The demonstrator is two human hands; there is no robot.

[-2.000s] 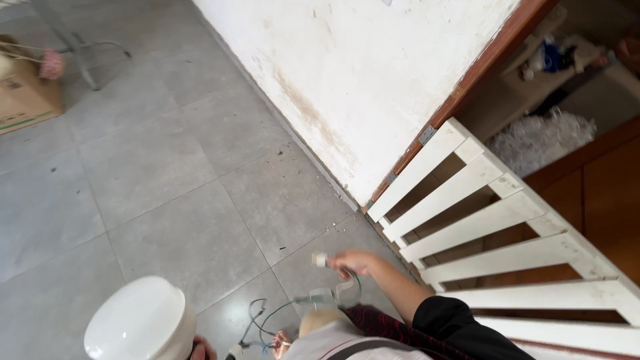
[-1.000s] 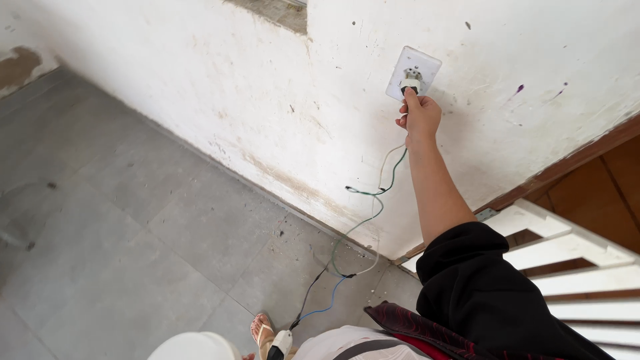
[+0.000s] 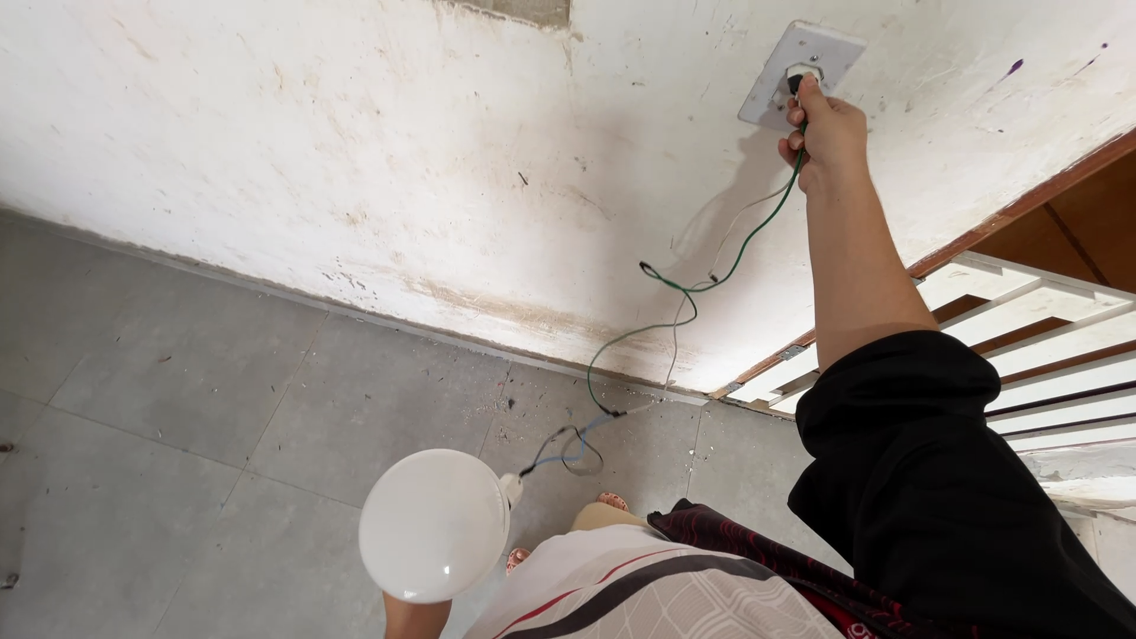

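Observation:
My right hand grips a black and white plug at the socket of a white wall plate. Thin green and white wires hang from it in loops, spliced lower down to blue and dark wires. Those run to the pale holder of a large round white lamp at the lower middle. Under the lamp my left hand supports it; only the wrist area shows, the fingers are hidden behind the lamp. How deep the plug sits cannot be made out.
A stained white wall meets a grey tiled floor strewn with small debris. On the right, a white slatted gate is hinged to a brown wooden frame. My sandalled feet are below.
My right hand has gone from low beside the gate up to the wall plate, where it stays with the plug. The lamp shows more fully than one second ago. The view has swung toward the wall.

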